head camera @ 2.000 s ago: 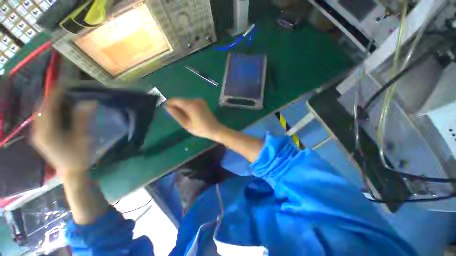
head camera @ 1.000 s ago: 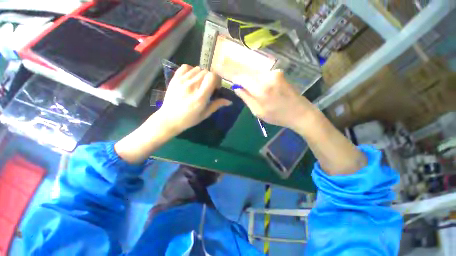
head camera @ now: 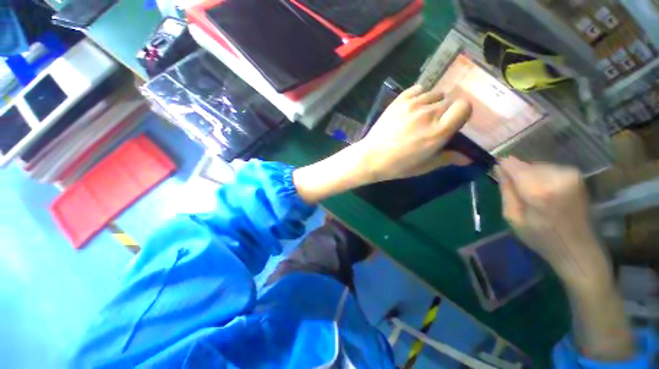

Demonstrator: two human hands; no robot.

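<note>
My left hand (head camera: 412, 137) is closed on the dark tablet (head camera: 471, 149), which is tilted up from the green mat. Most of the tablet is hidden behind the hand. My right hand (head camera: 545, 209) is blurred; its fingertips are at the tablet's right end, and I cannot tell whether they grip it or hold anything small. A clear, shiny film edge (head camera: 381, 101) shows behind my left hand. A thin silver stick (head camera: 475, 207) lies on the mat below the tablet.
A grey-framed device (head camera: 504, 268) lies on the mat at the right. The beige instrument (head camera: 578, 144) stands behind the hands. Red trays (head camera: 289, 94) with black tablets are stacked at the upper left, beside plastic-wrapped panels (head camera: 209, 101). An empty red tray (head camera: 112, 187) is lower left.
The view has swung, so the bench things appear farther right. The tablet is now raised on edge in my left hand. My right hand has moved to its right end; the blue piece no longer shows there.
</note>
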